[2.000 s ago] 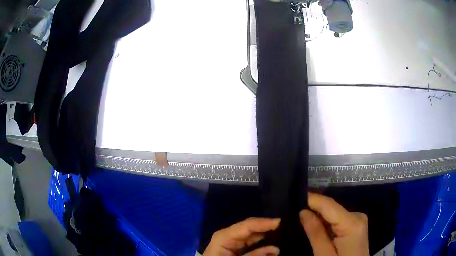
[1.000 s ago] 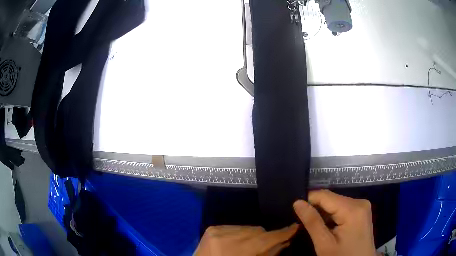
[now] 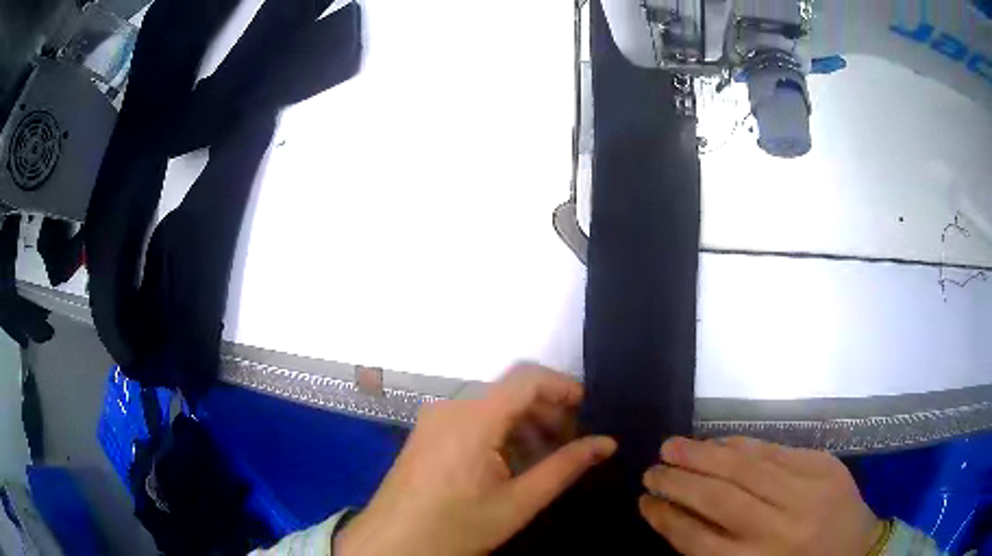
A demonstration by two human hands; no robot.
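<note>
A long black fabric strip (image 3: 642, 261) runs from under the machine head straight down over the table's front edge. My left hand (image 3: 479, 467) is at the strip's left side near the edge, thumb and fingers pinching its border. My right hand (image 3: 756, 494) holds the strip's right side just below the table edge, fingers bent over it. The presser foot (image 3: 683, 92) is partly visible at the top of the strip; the needle cannot be made out.
Spare black strips (image 3: 196, 217) are draped at left. A grey-blue attachment (image 3: 781, 109) hangs right of the foot. A curved wire guide (image 3: 570, 230) lies left of the strip. A measuring tape (image 3: 294, 382) follows the front edge. Loose threads (image 3: 959, 261) lie at right.
The view has shifted, showing more of the machine head. My left hand has moved up to the table edge at the strip's left side. My right hand remains on its right side.
</note>
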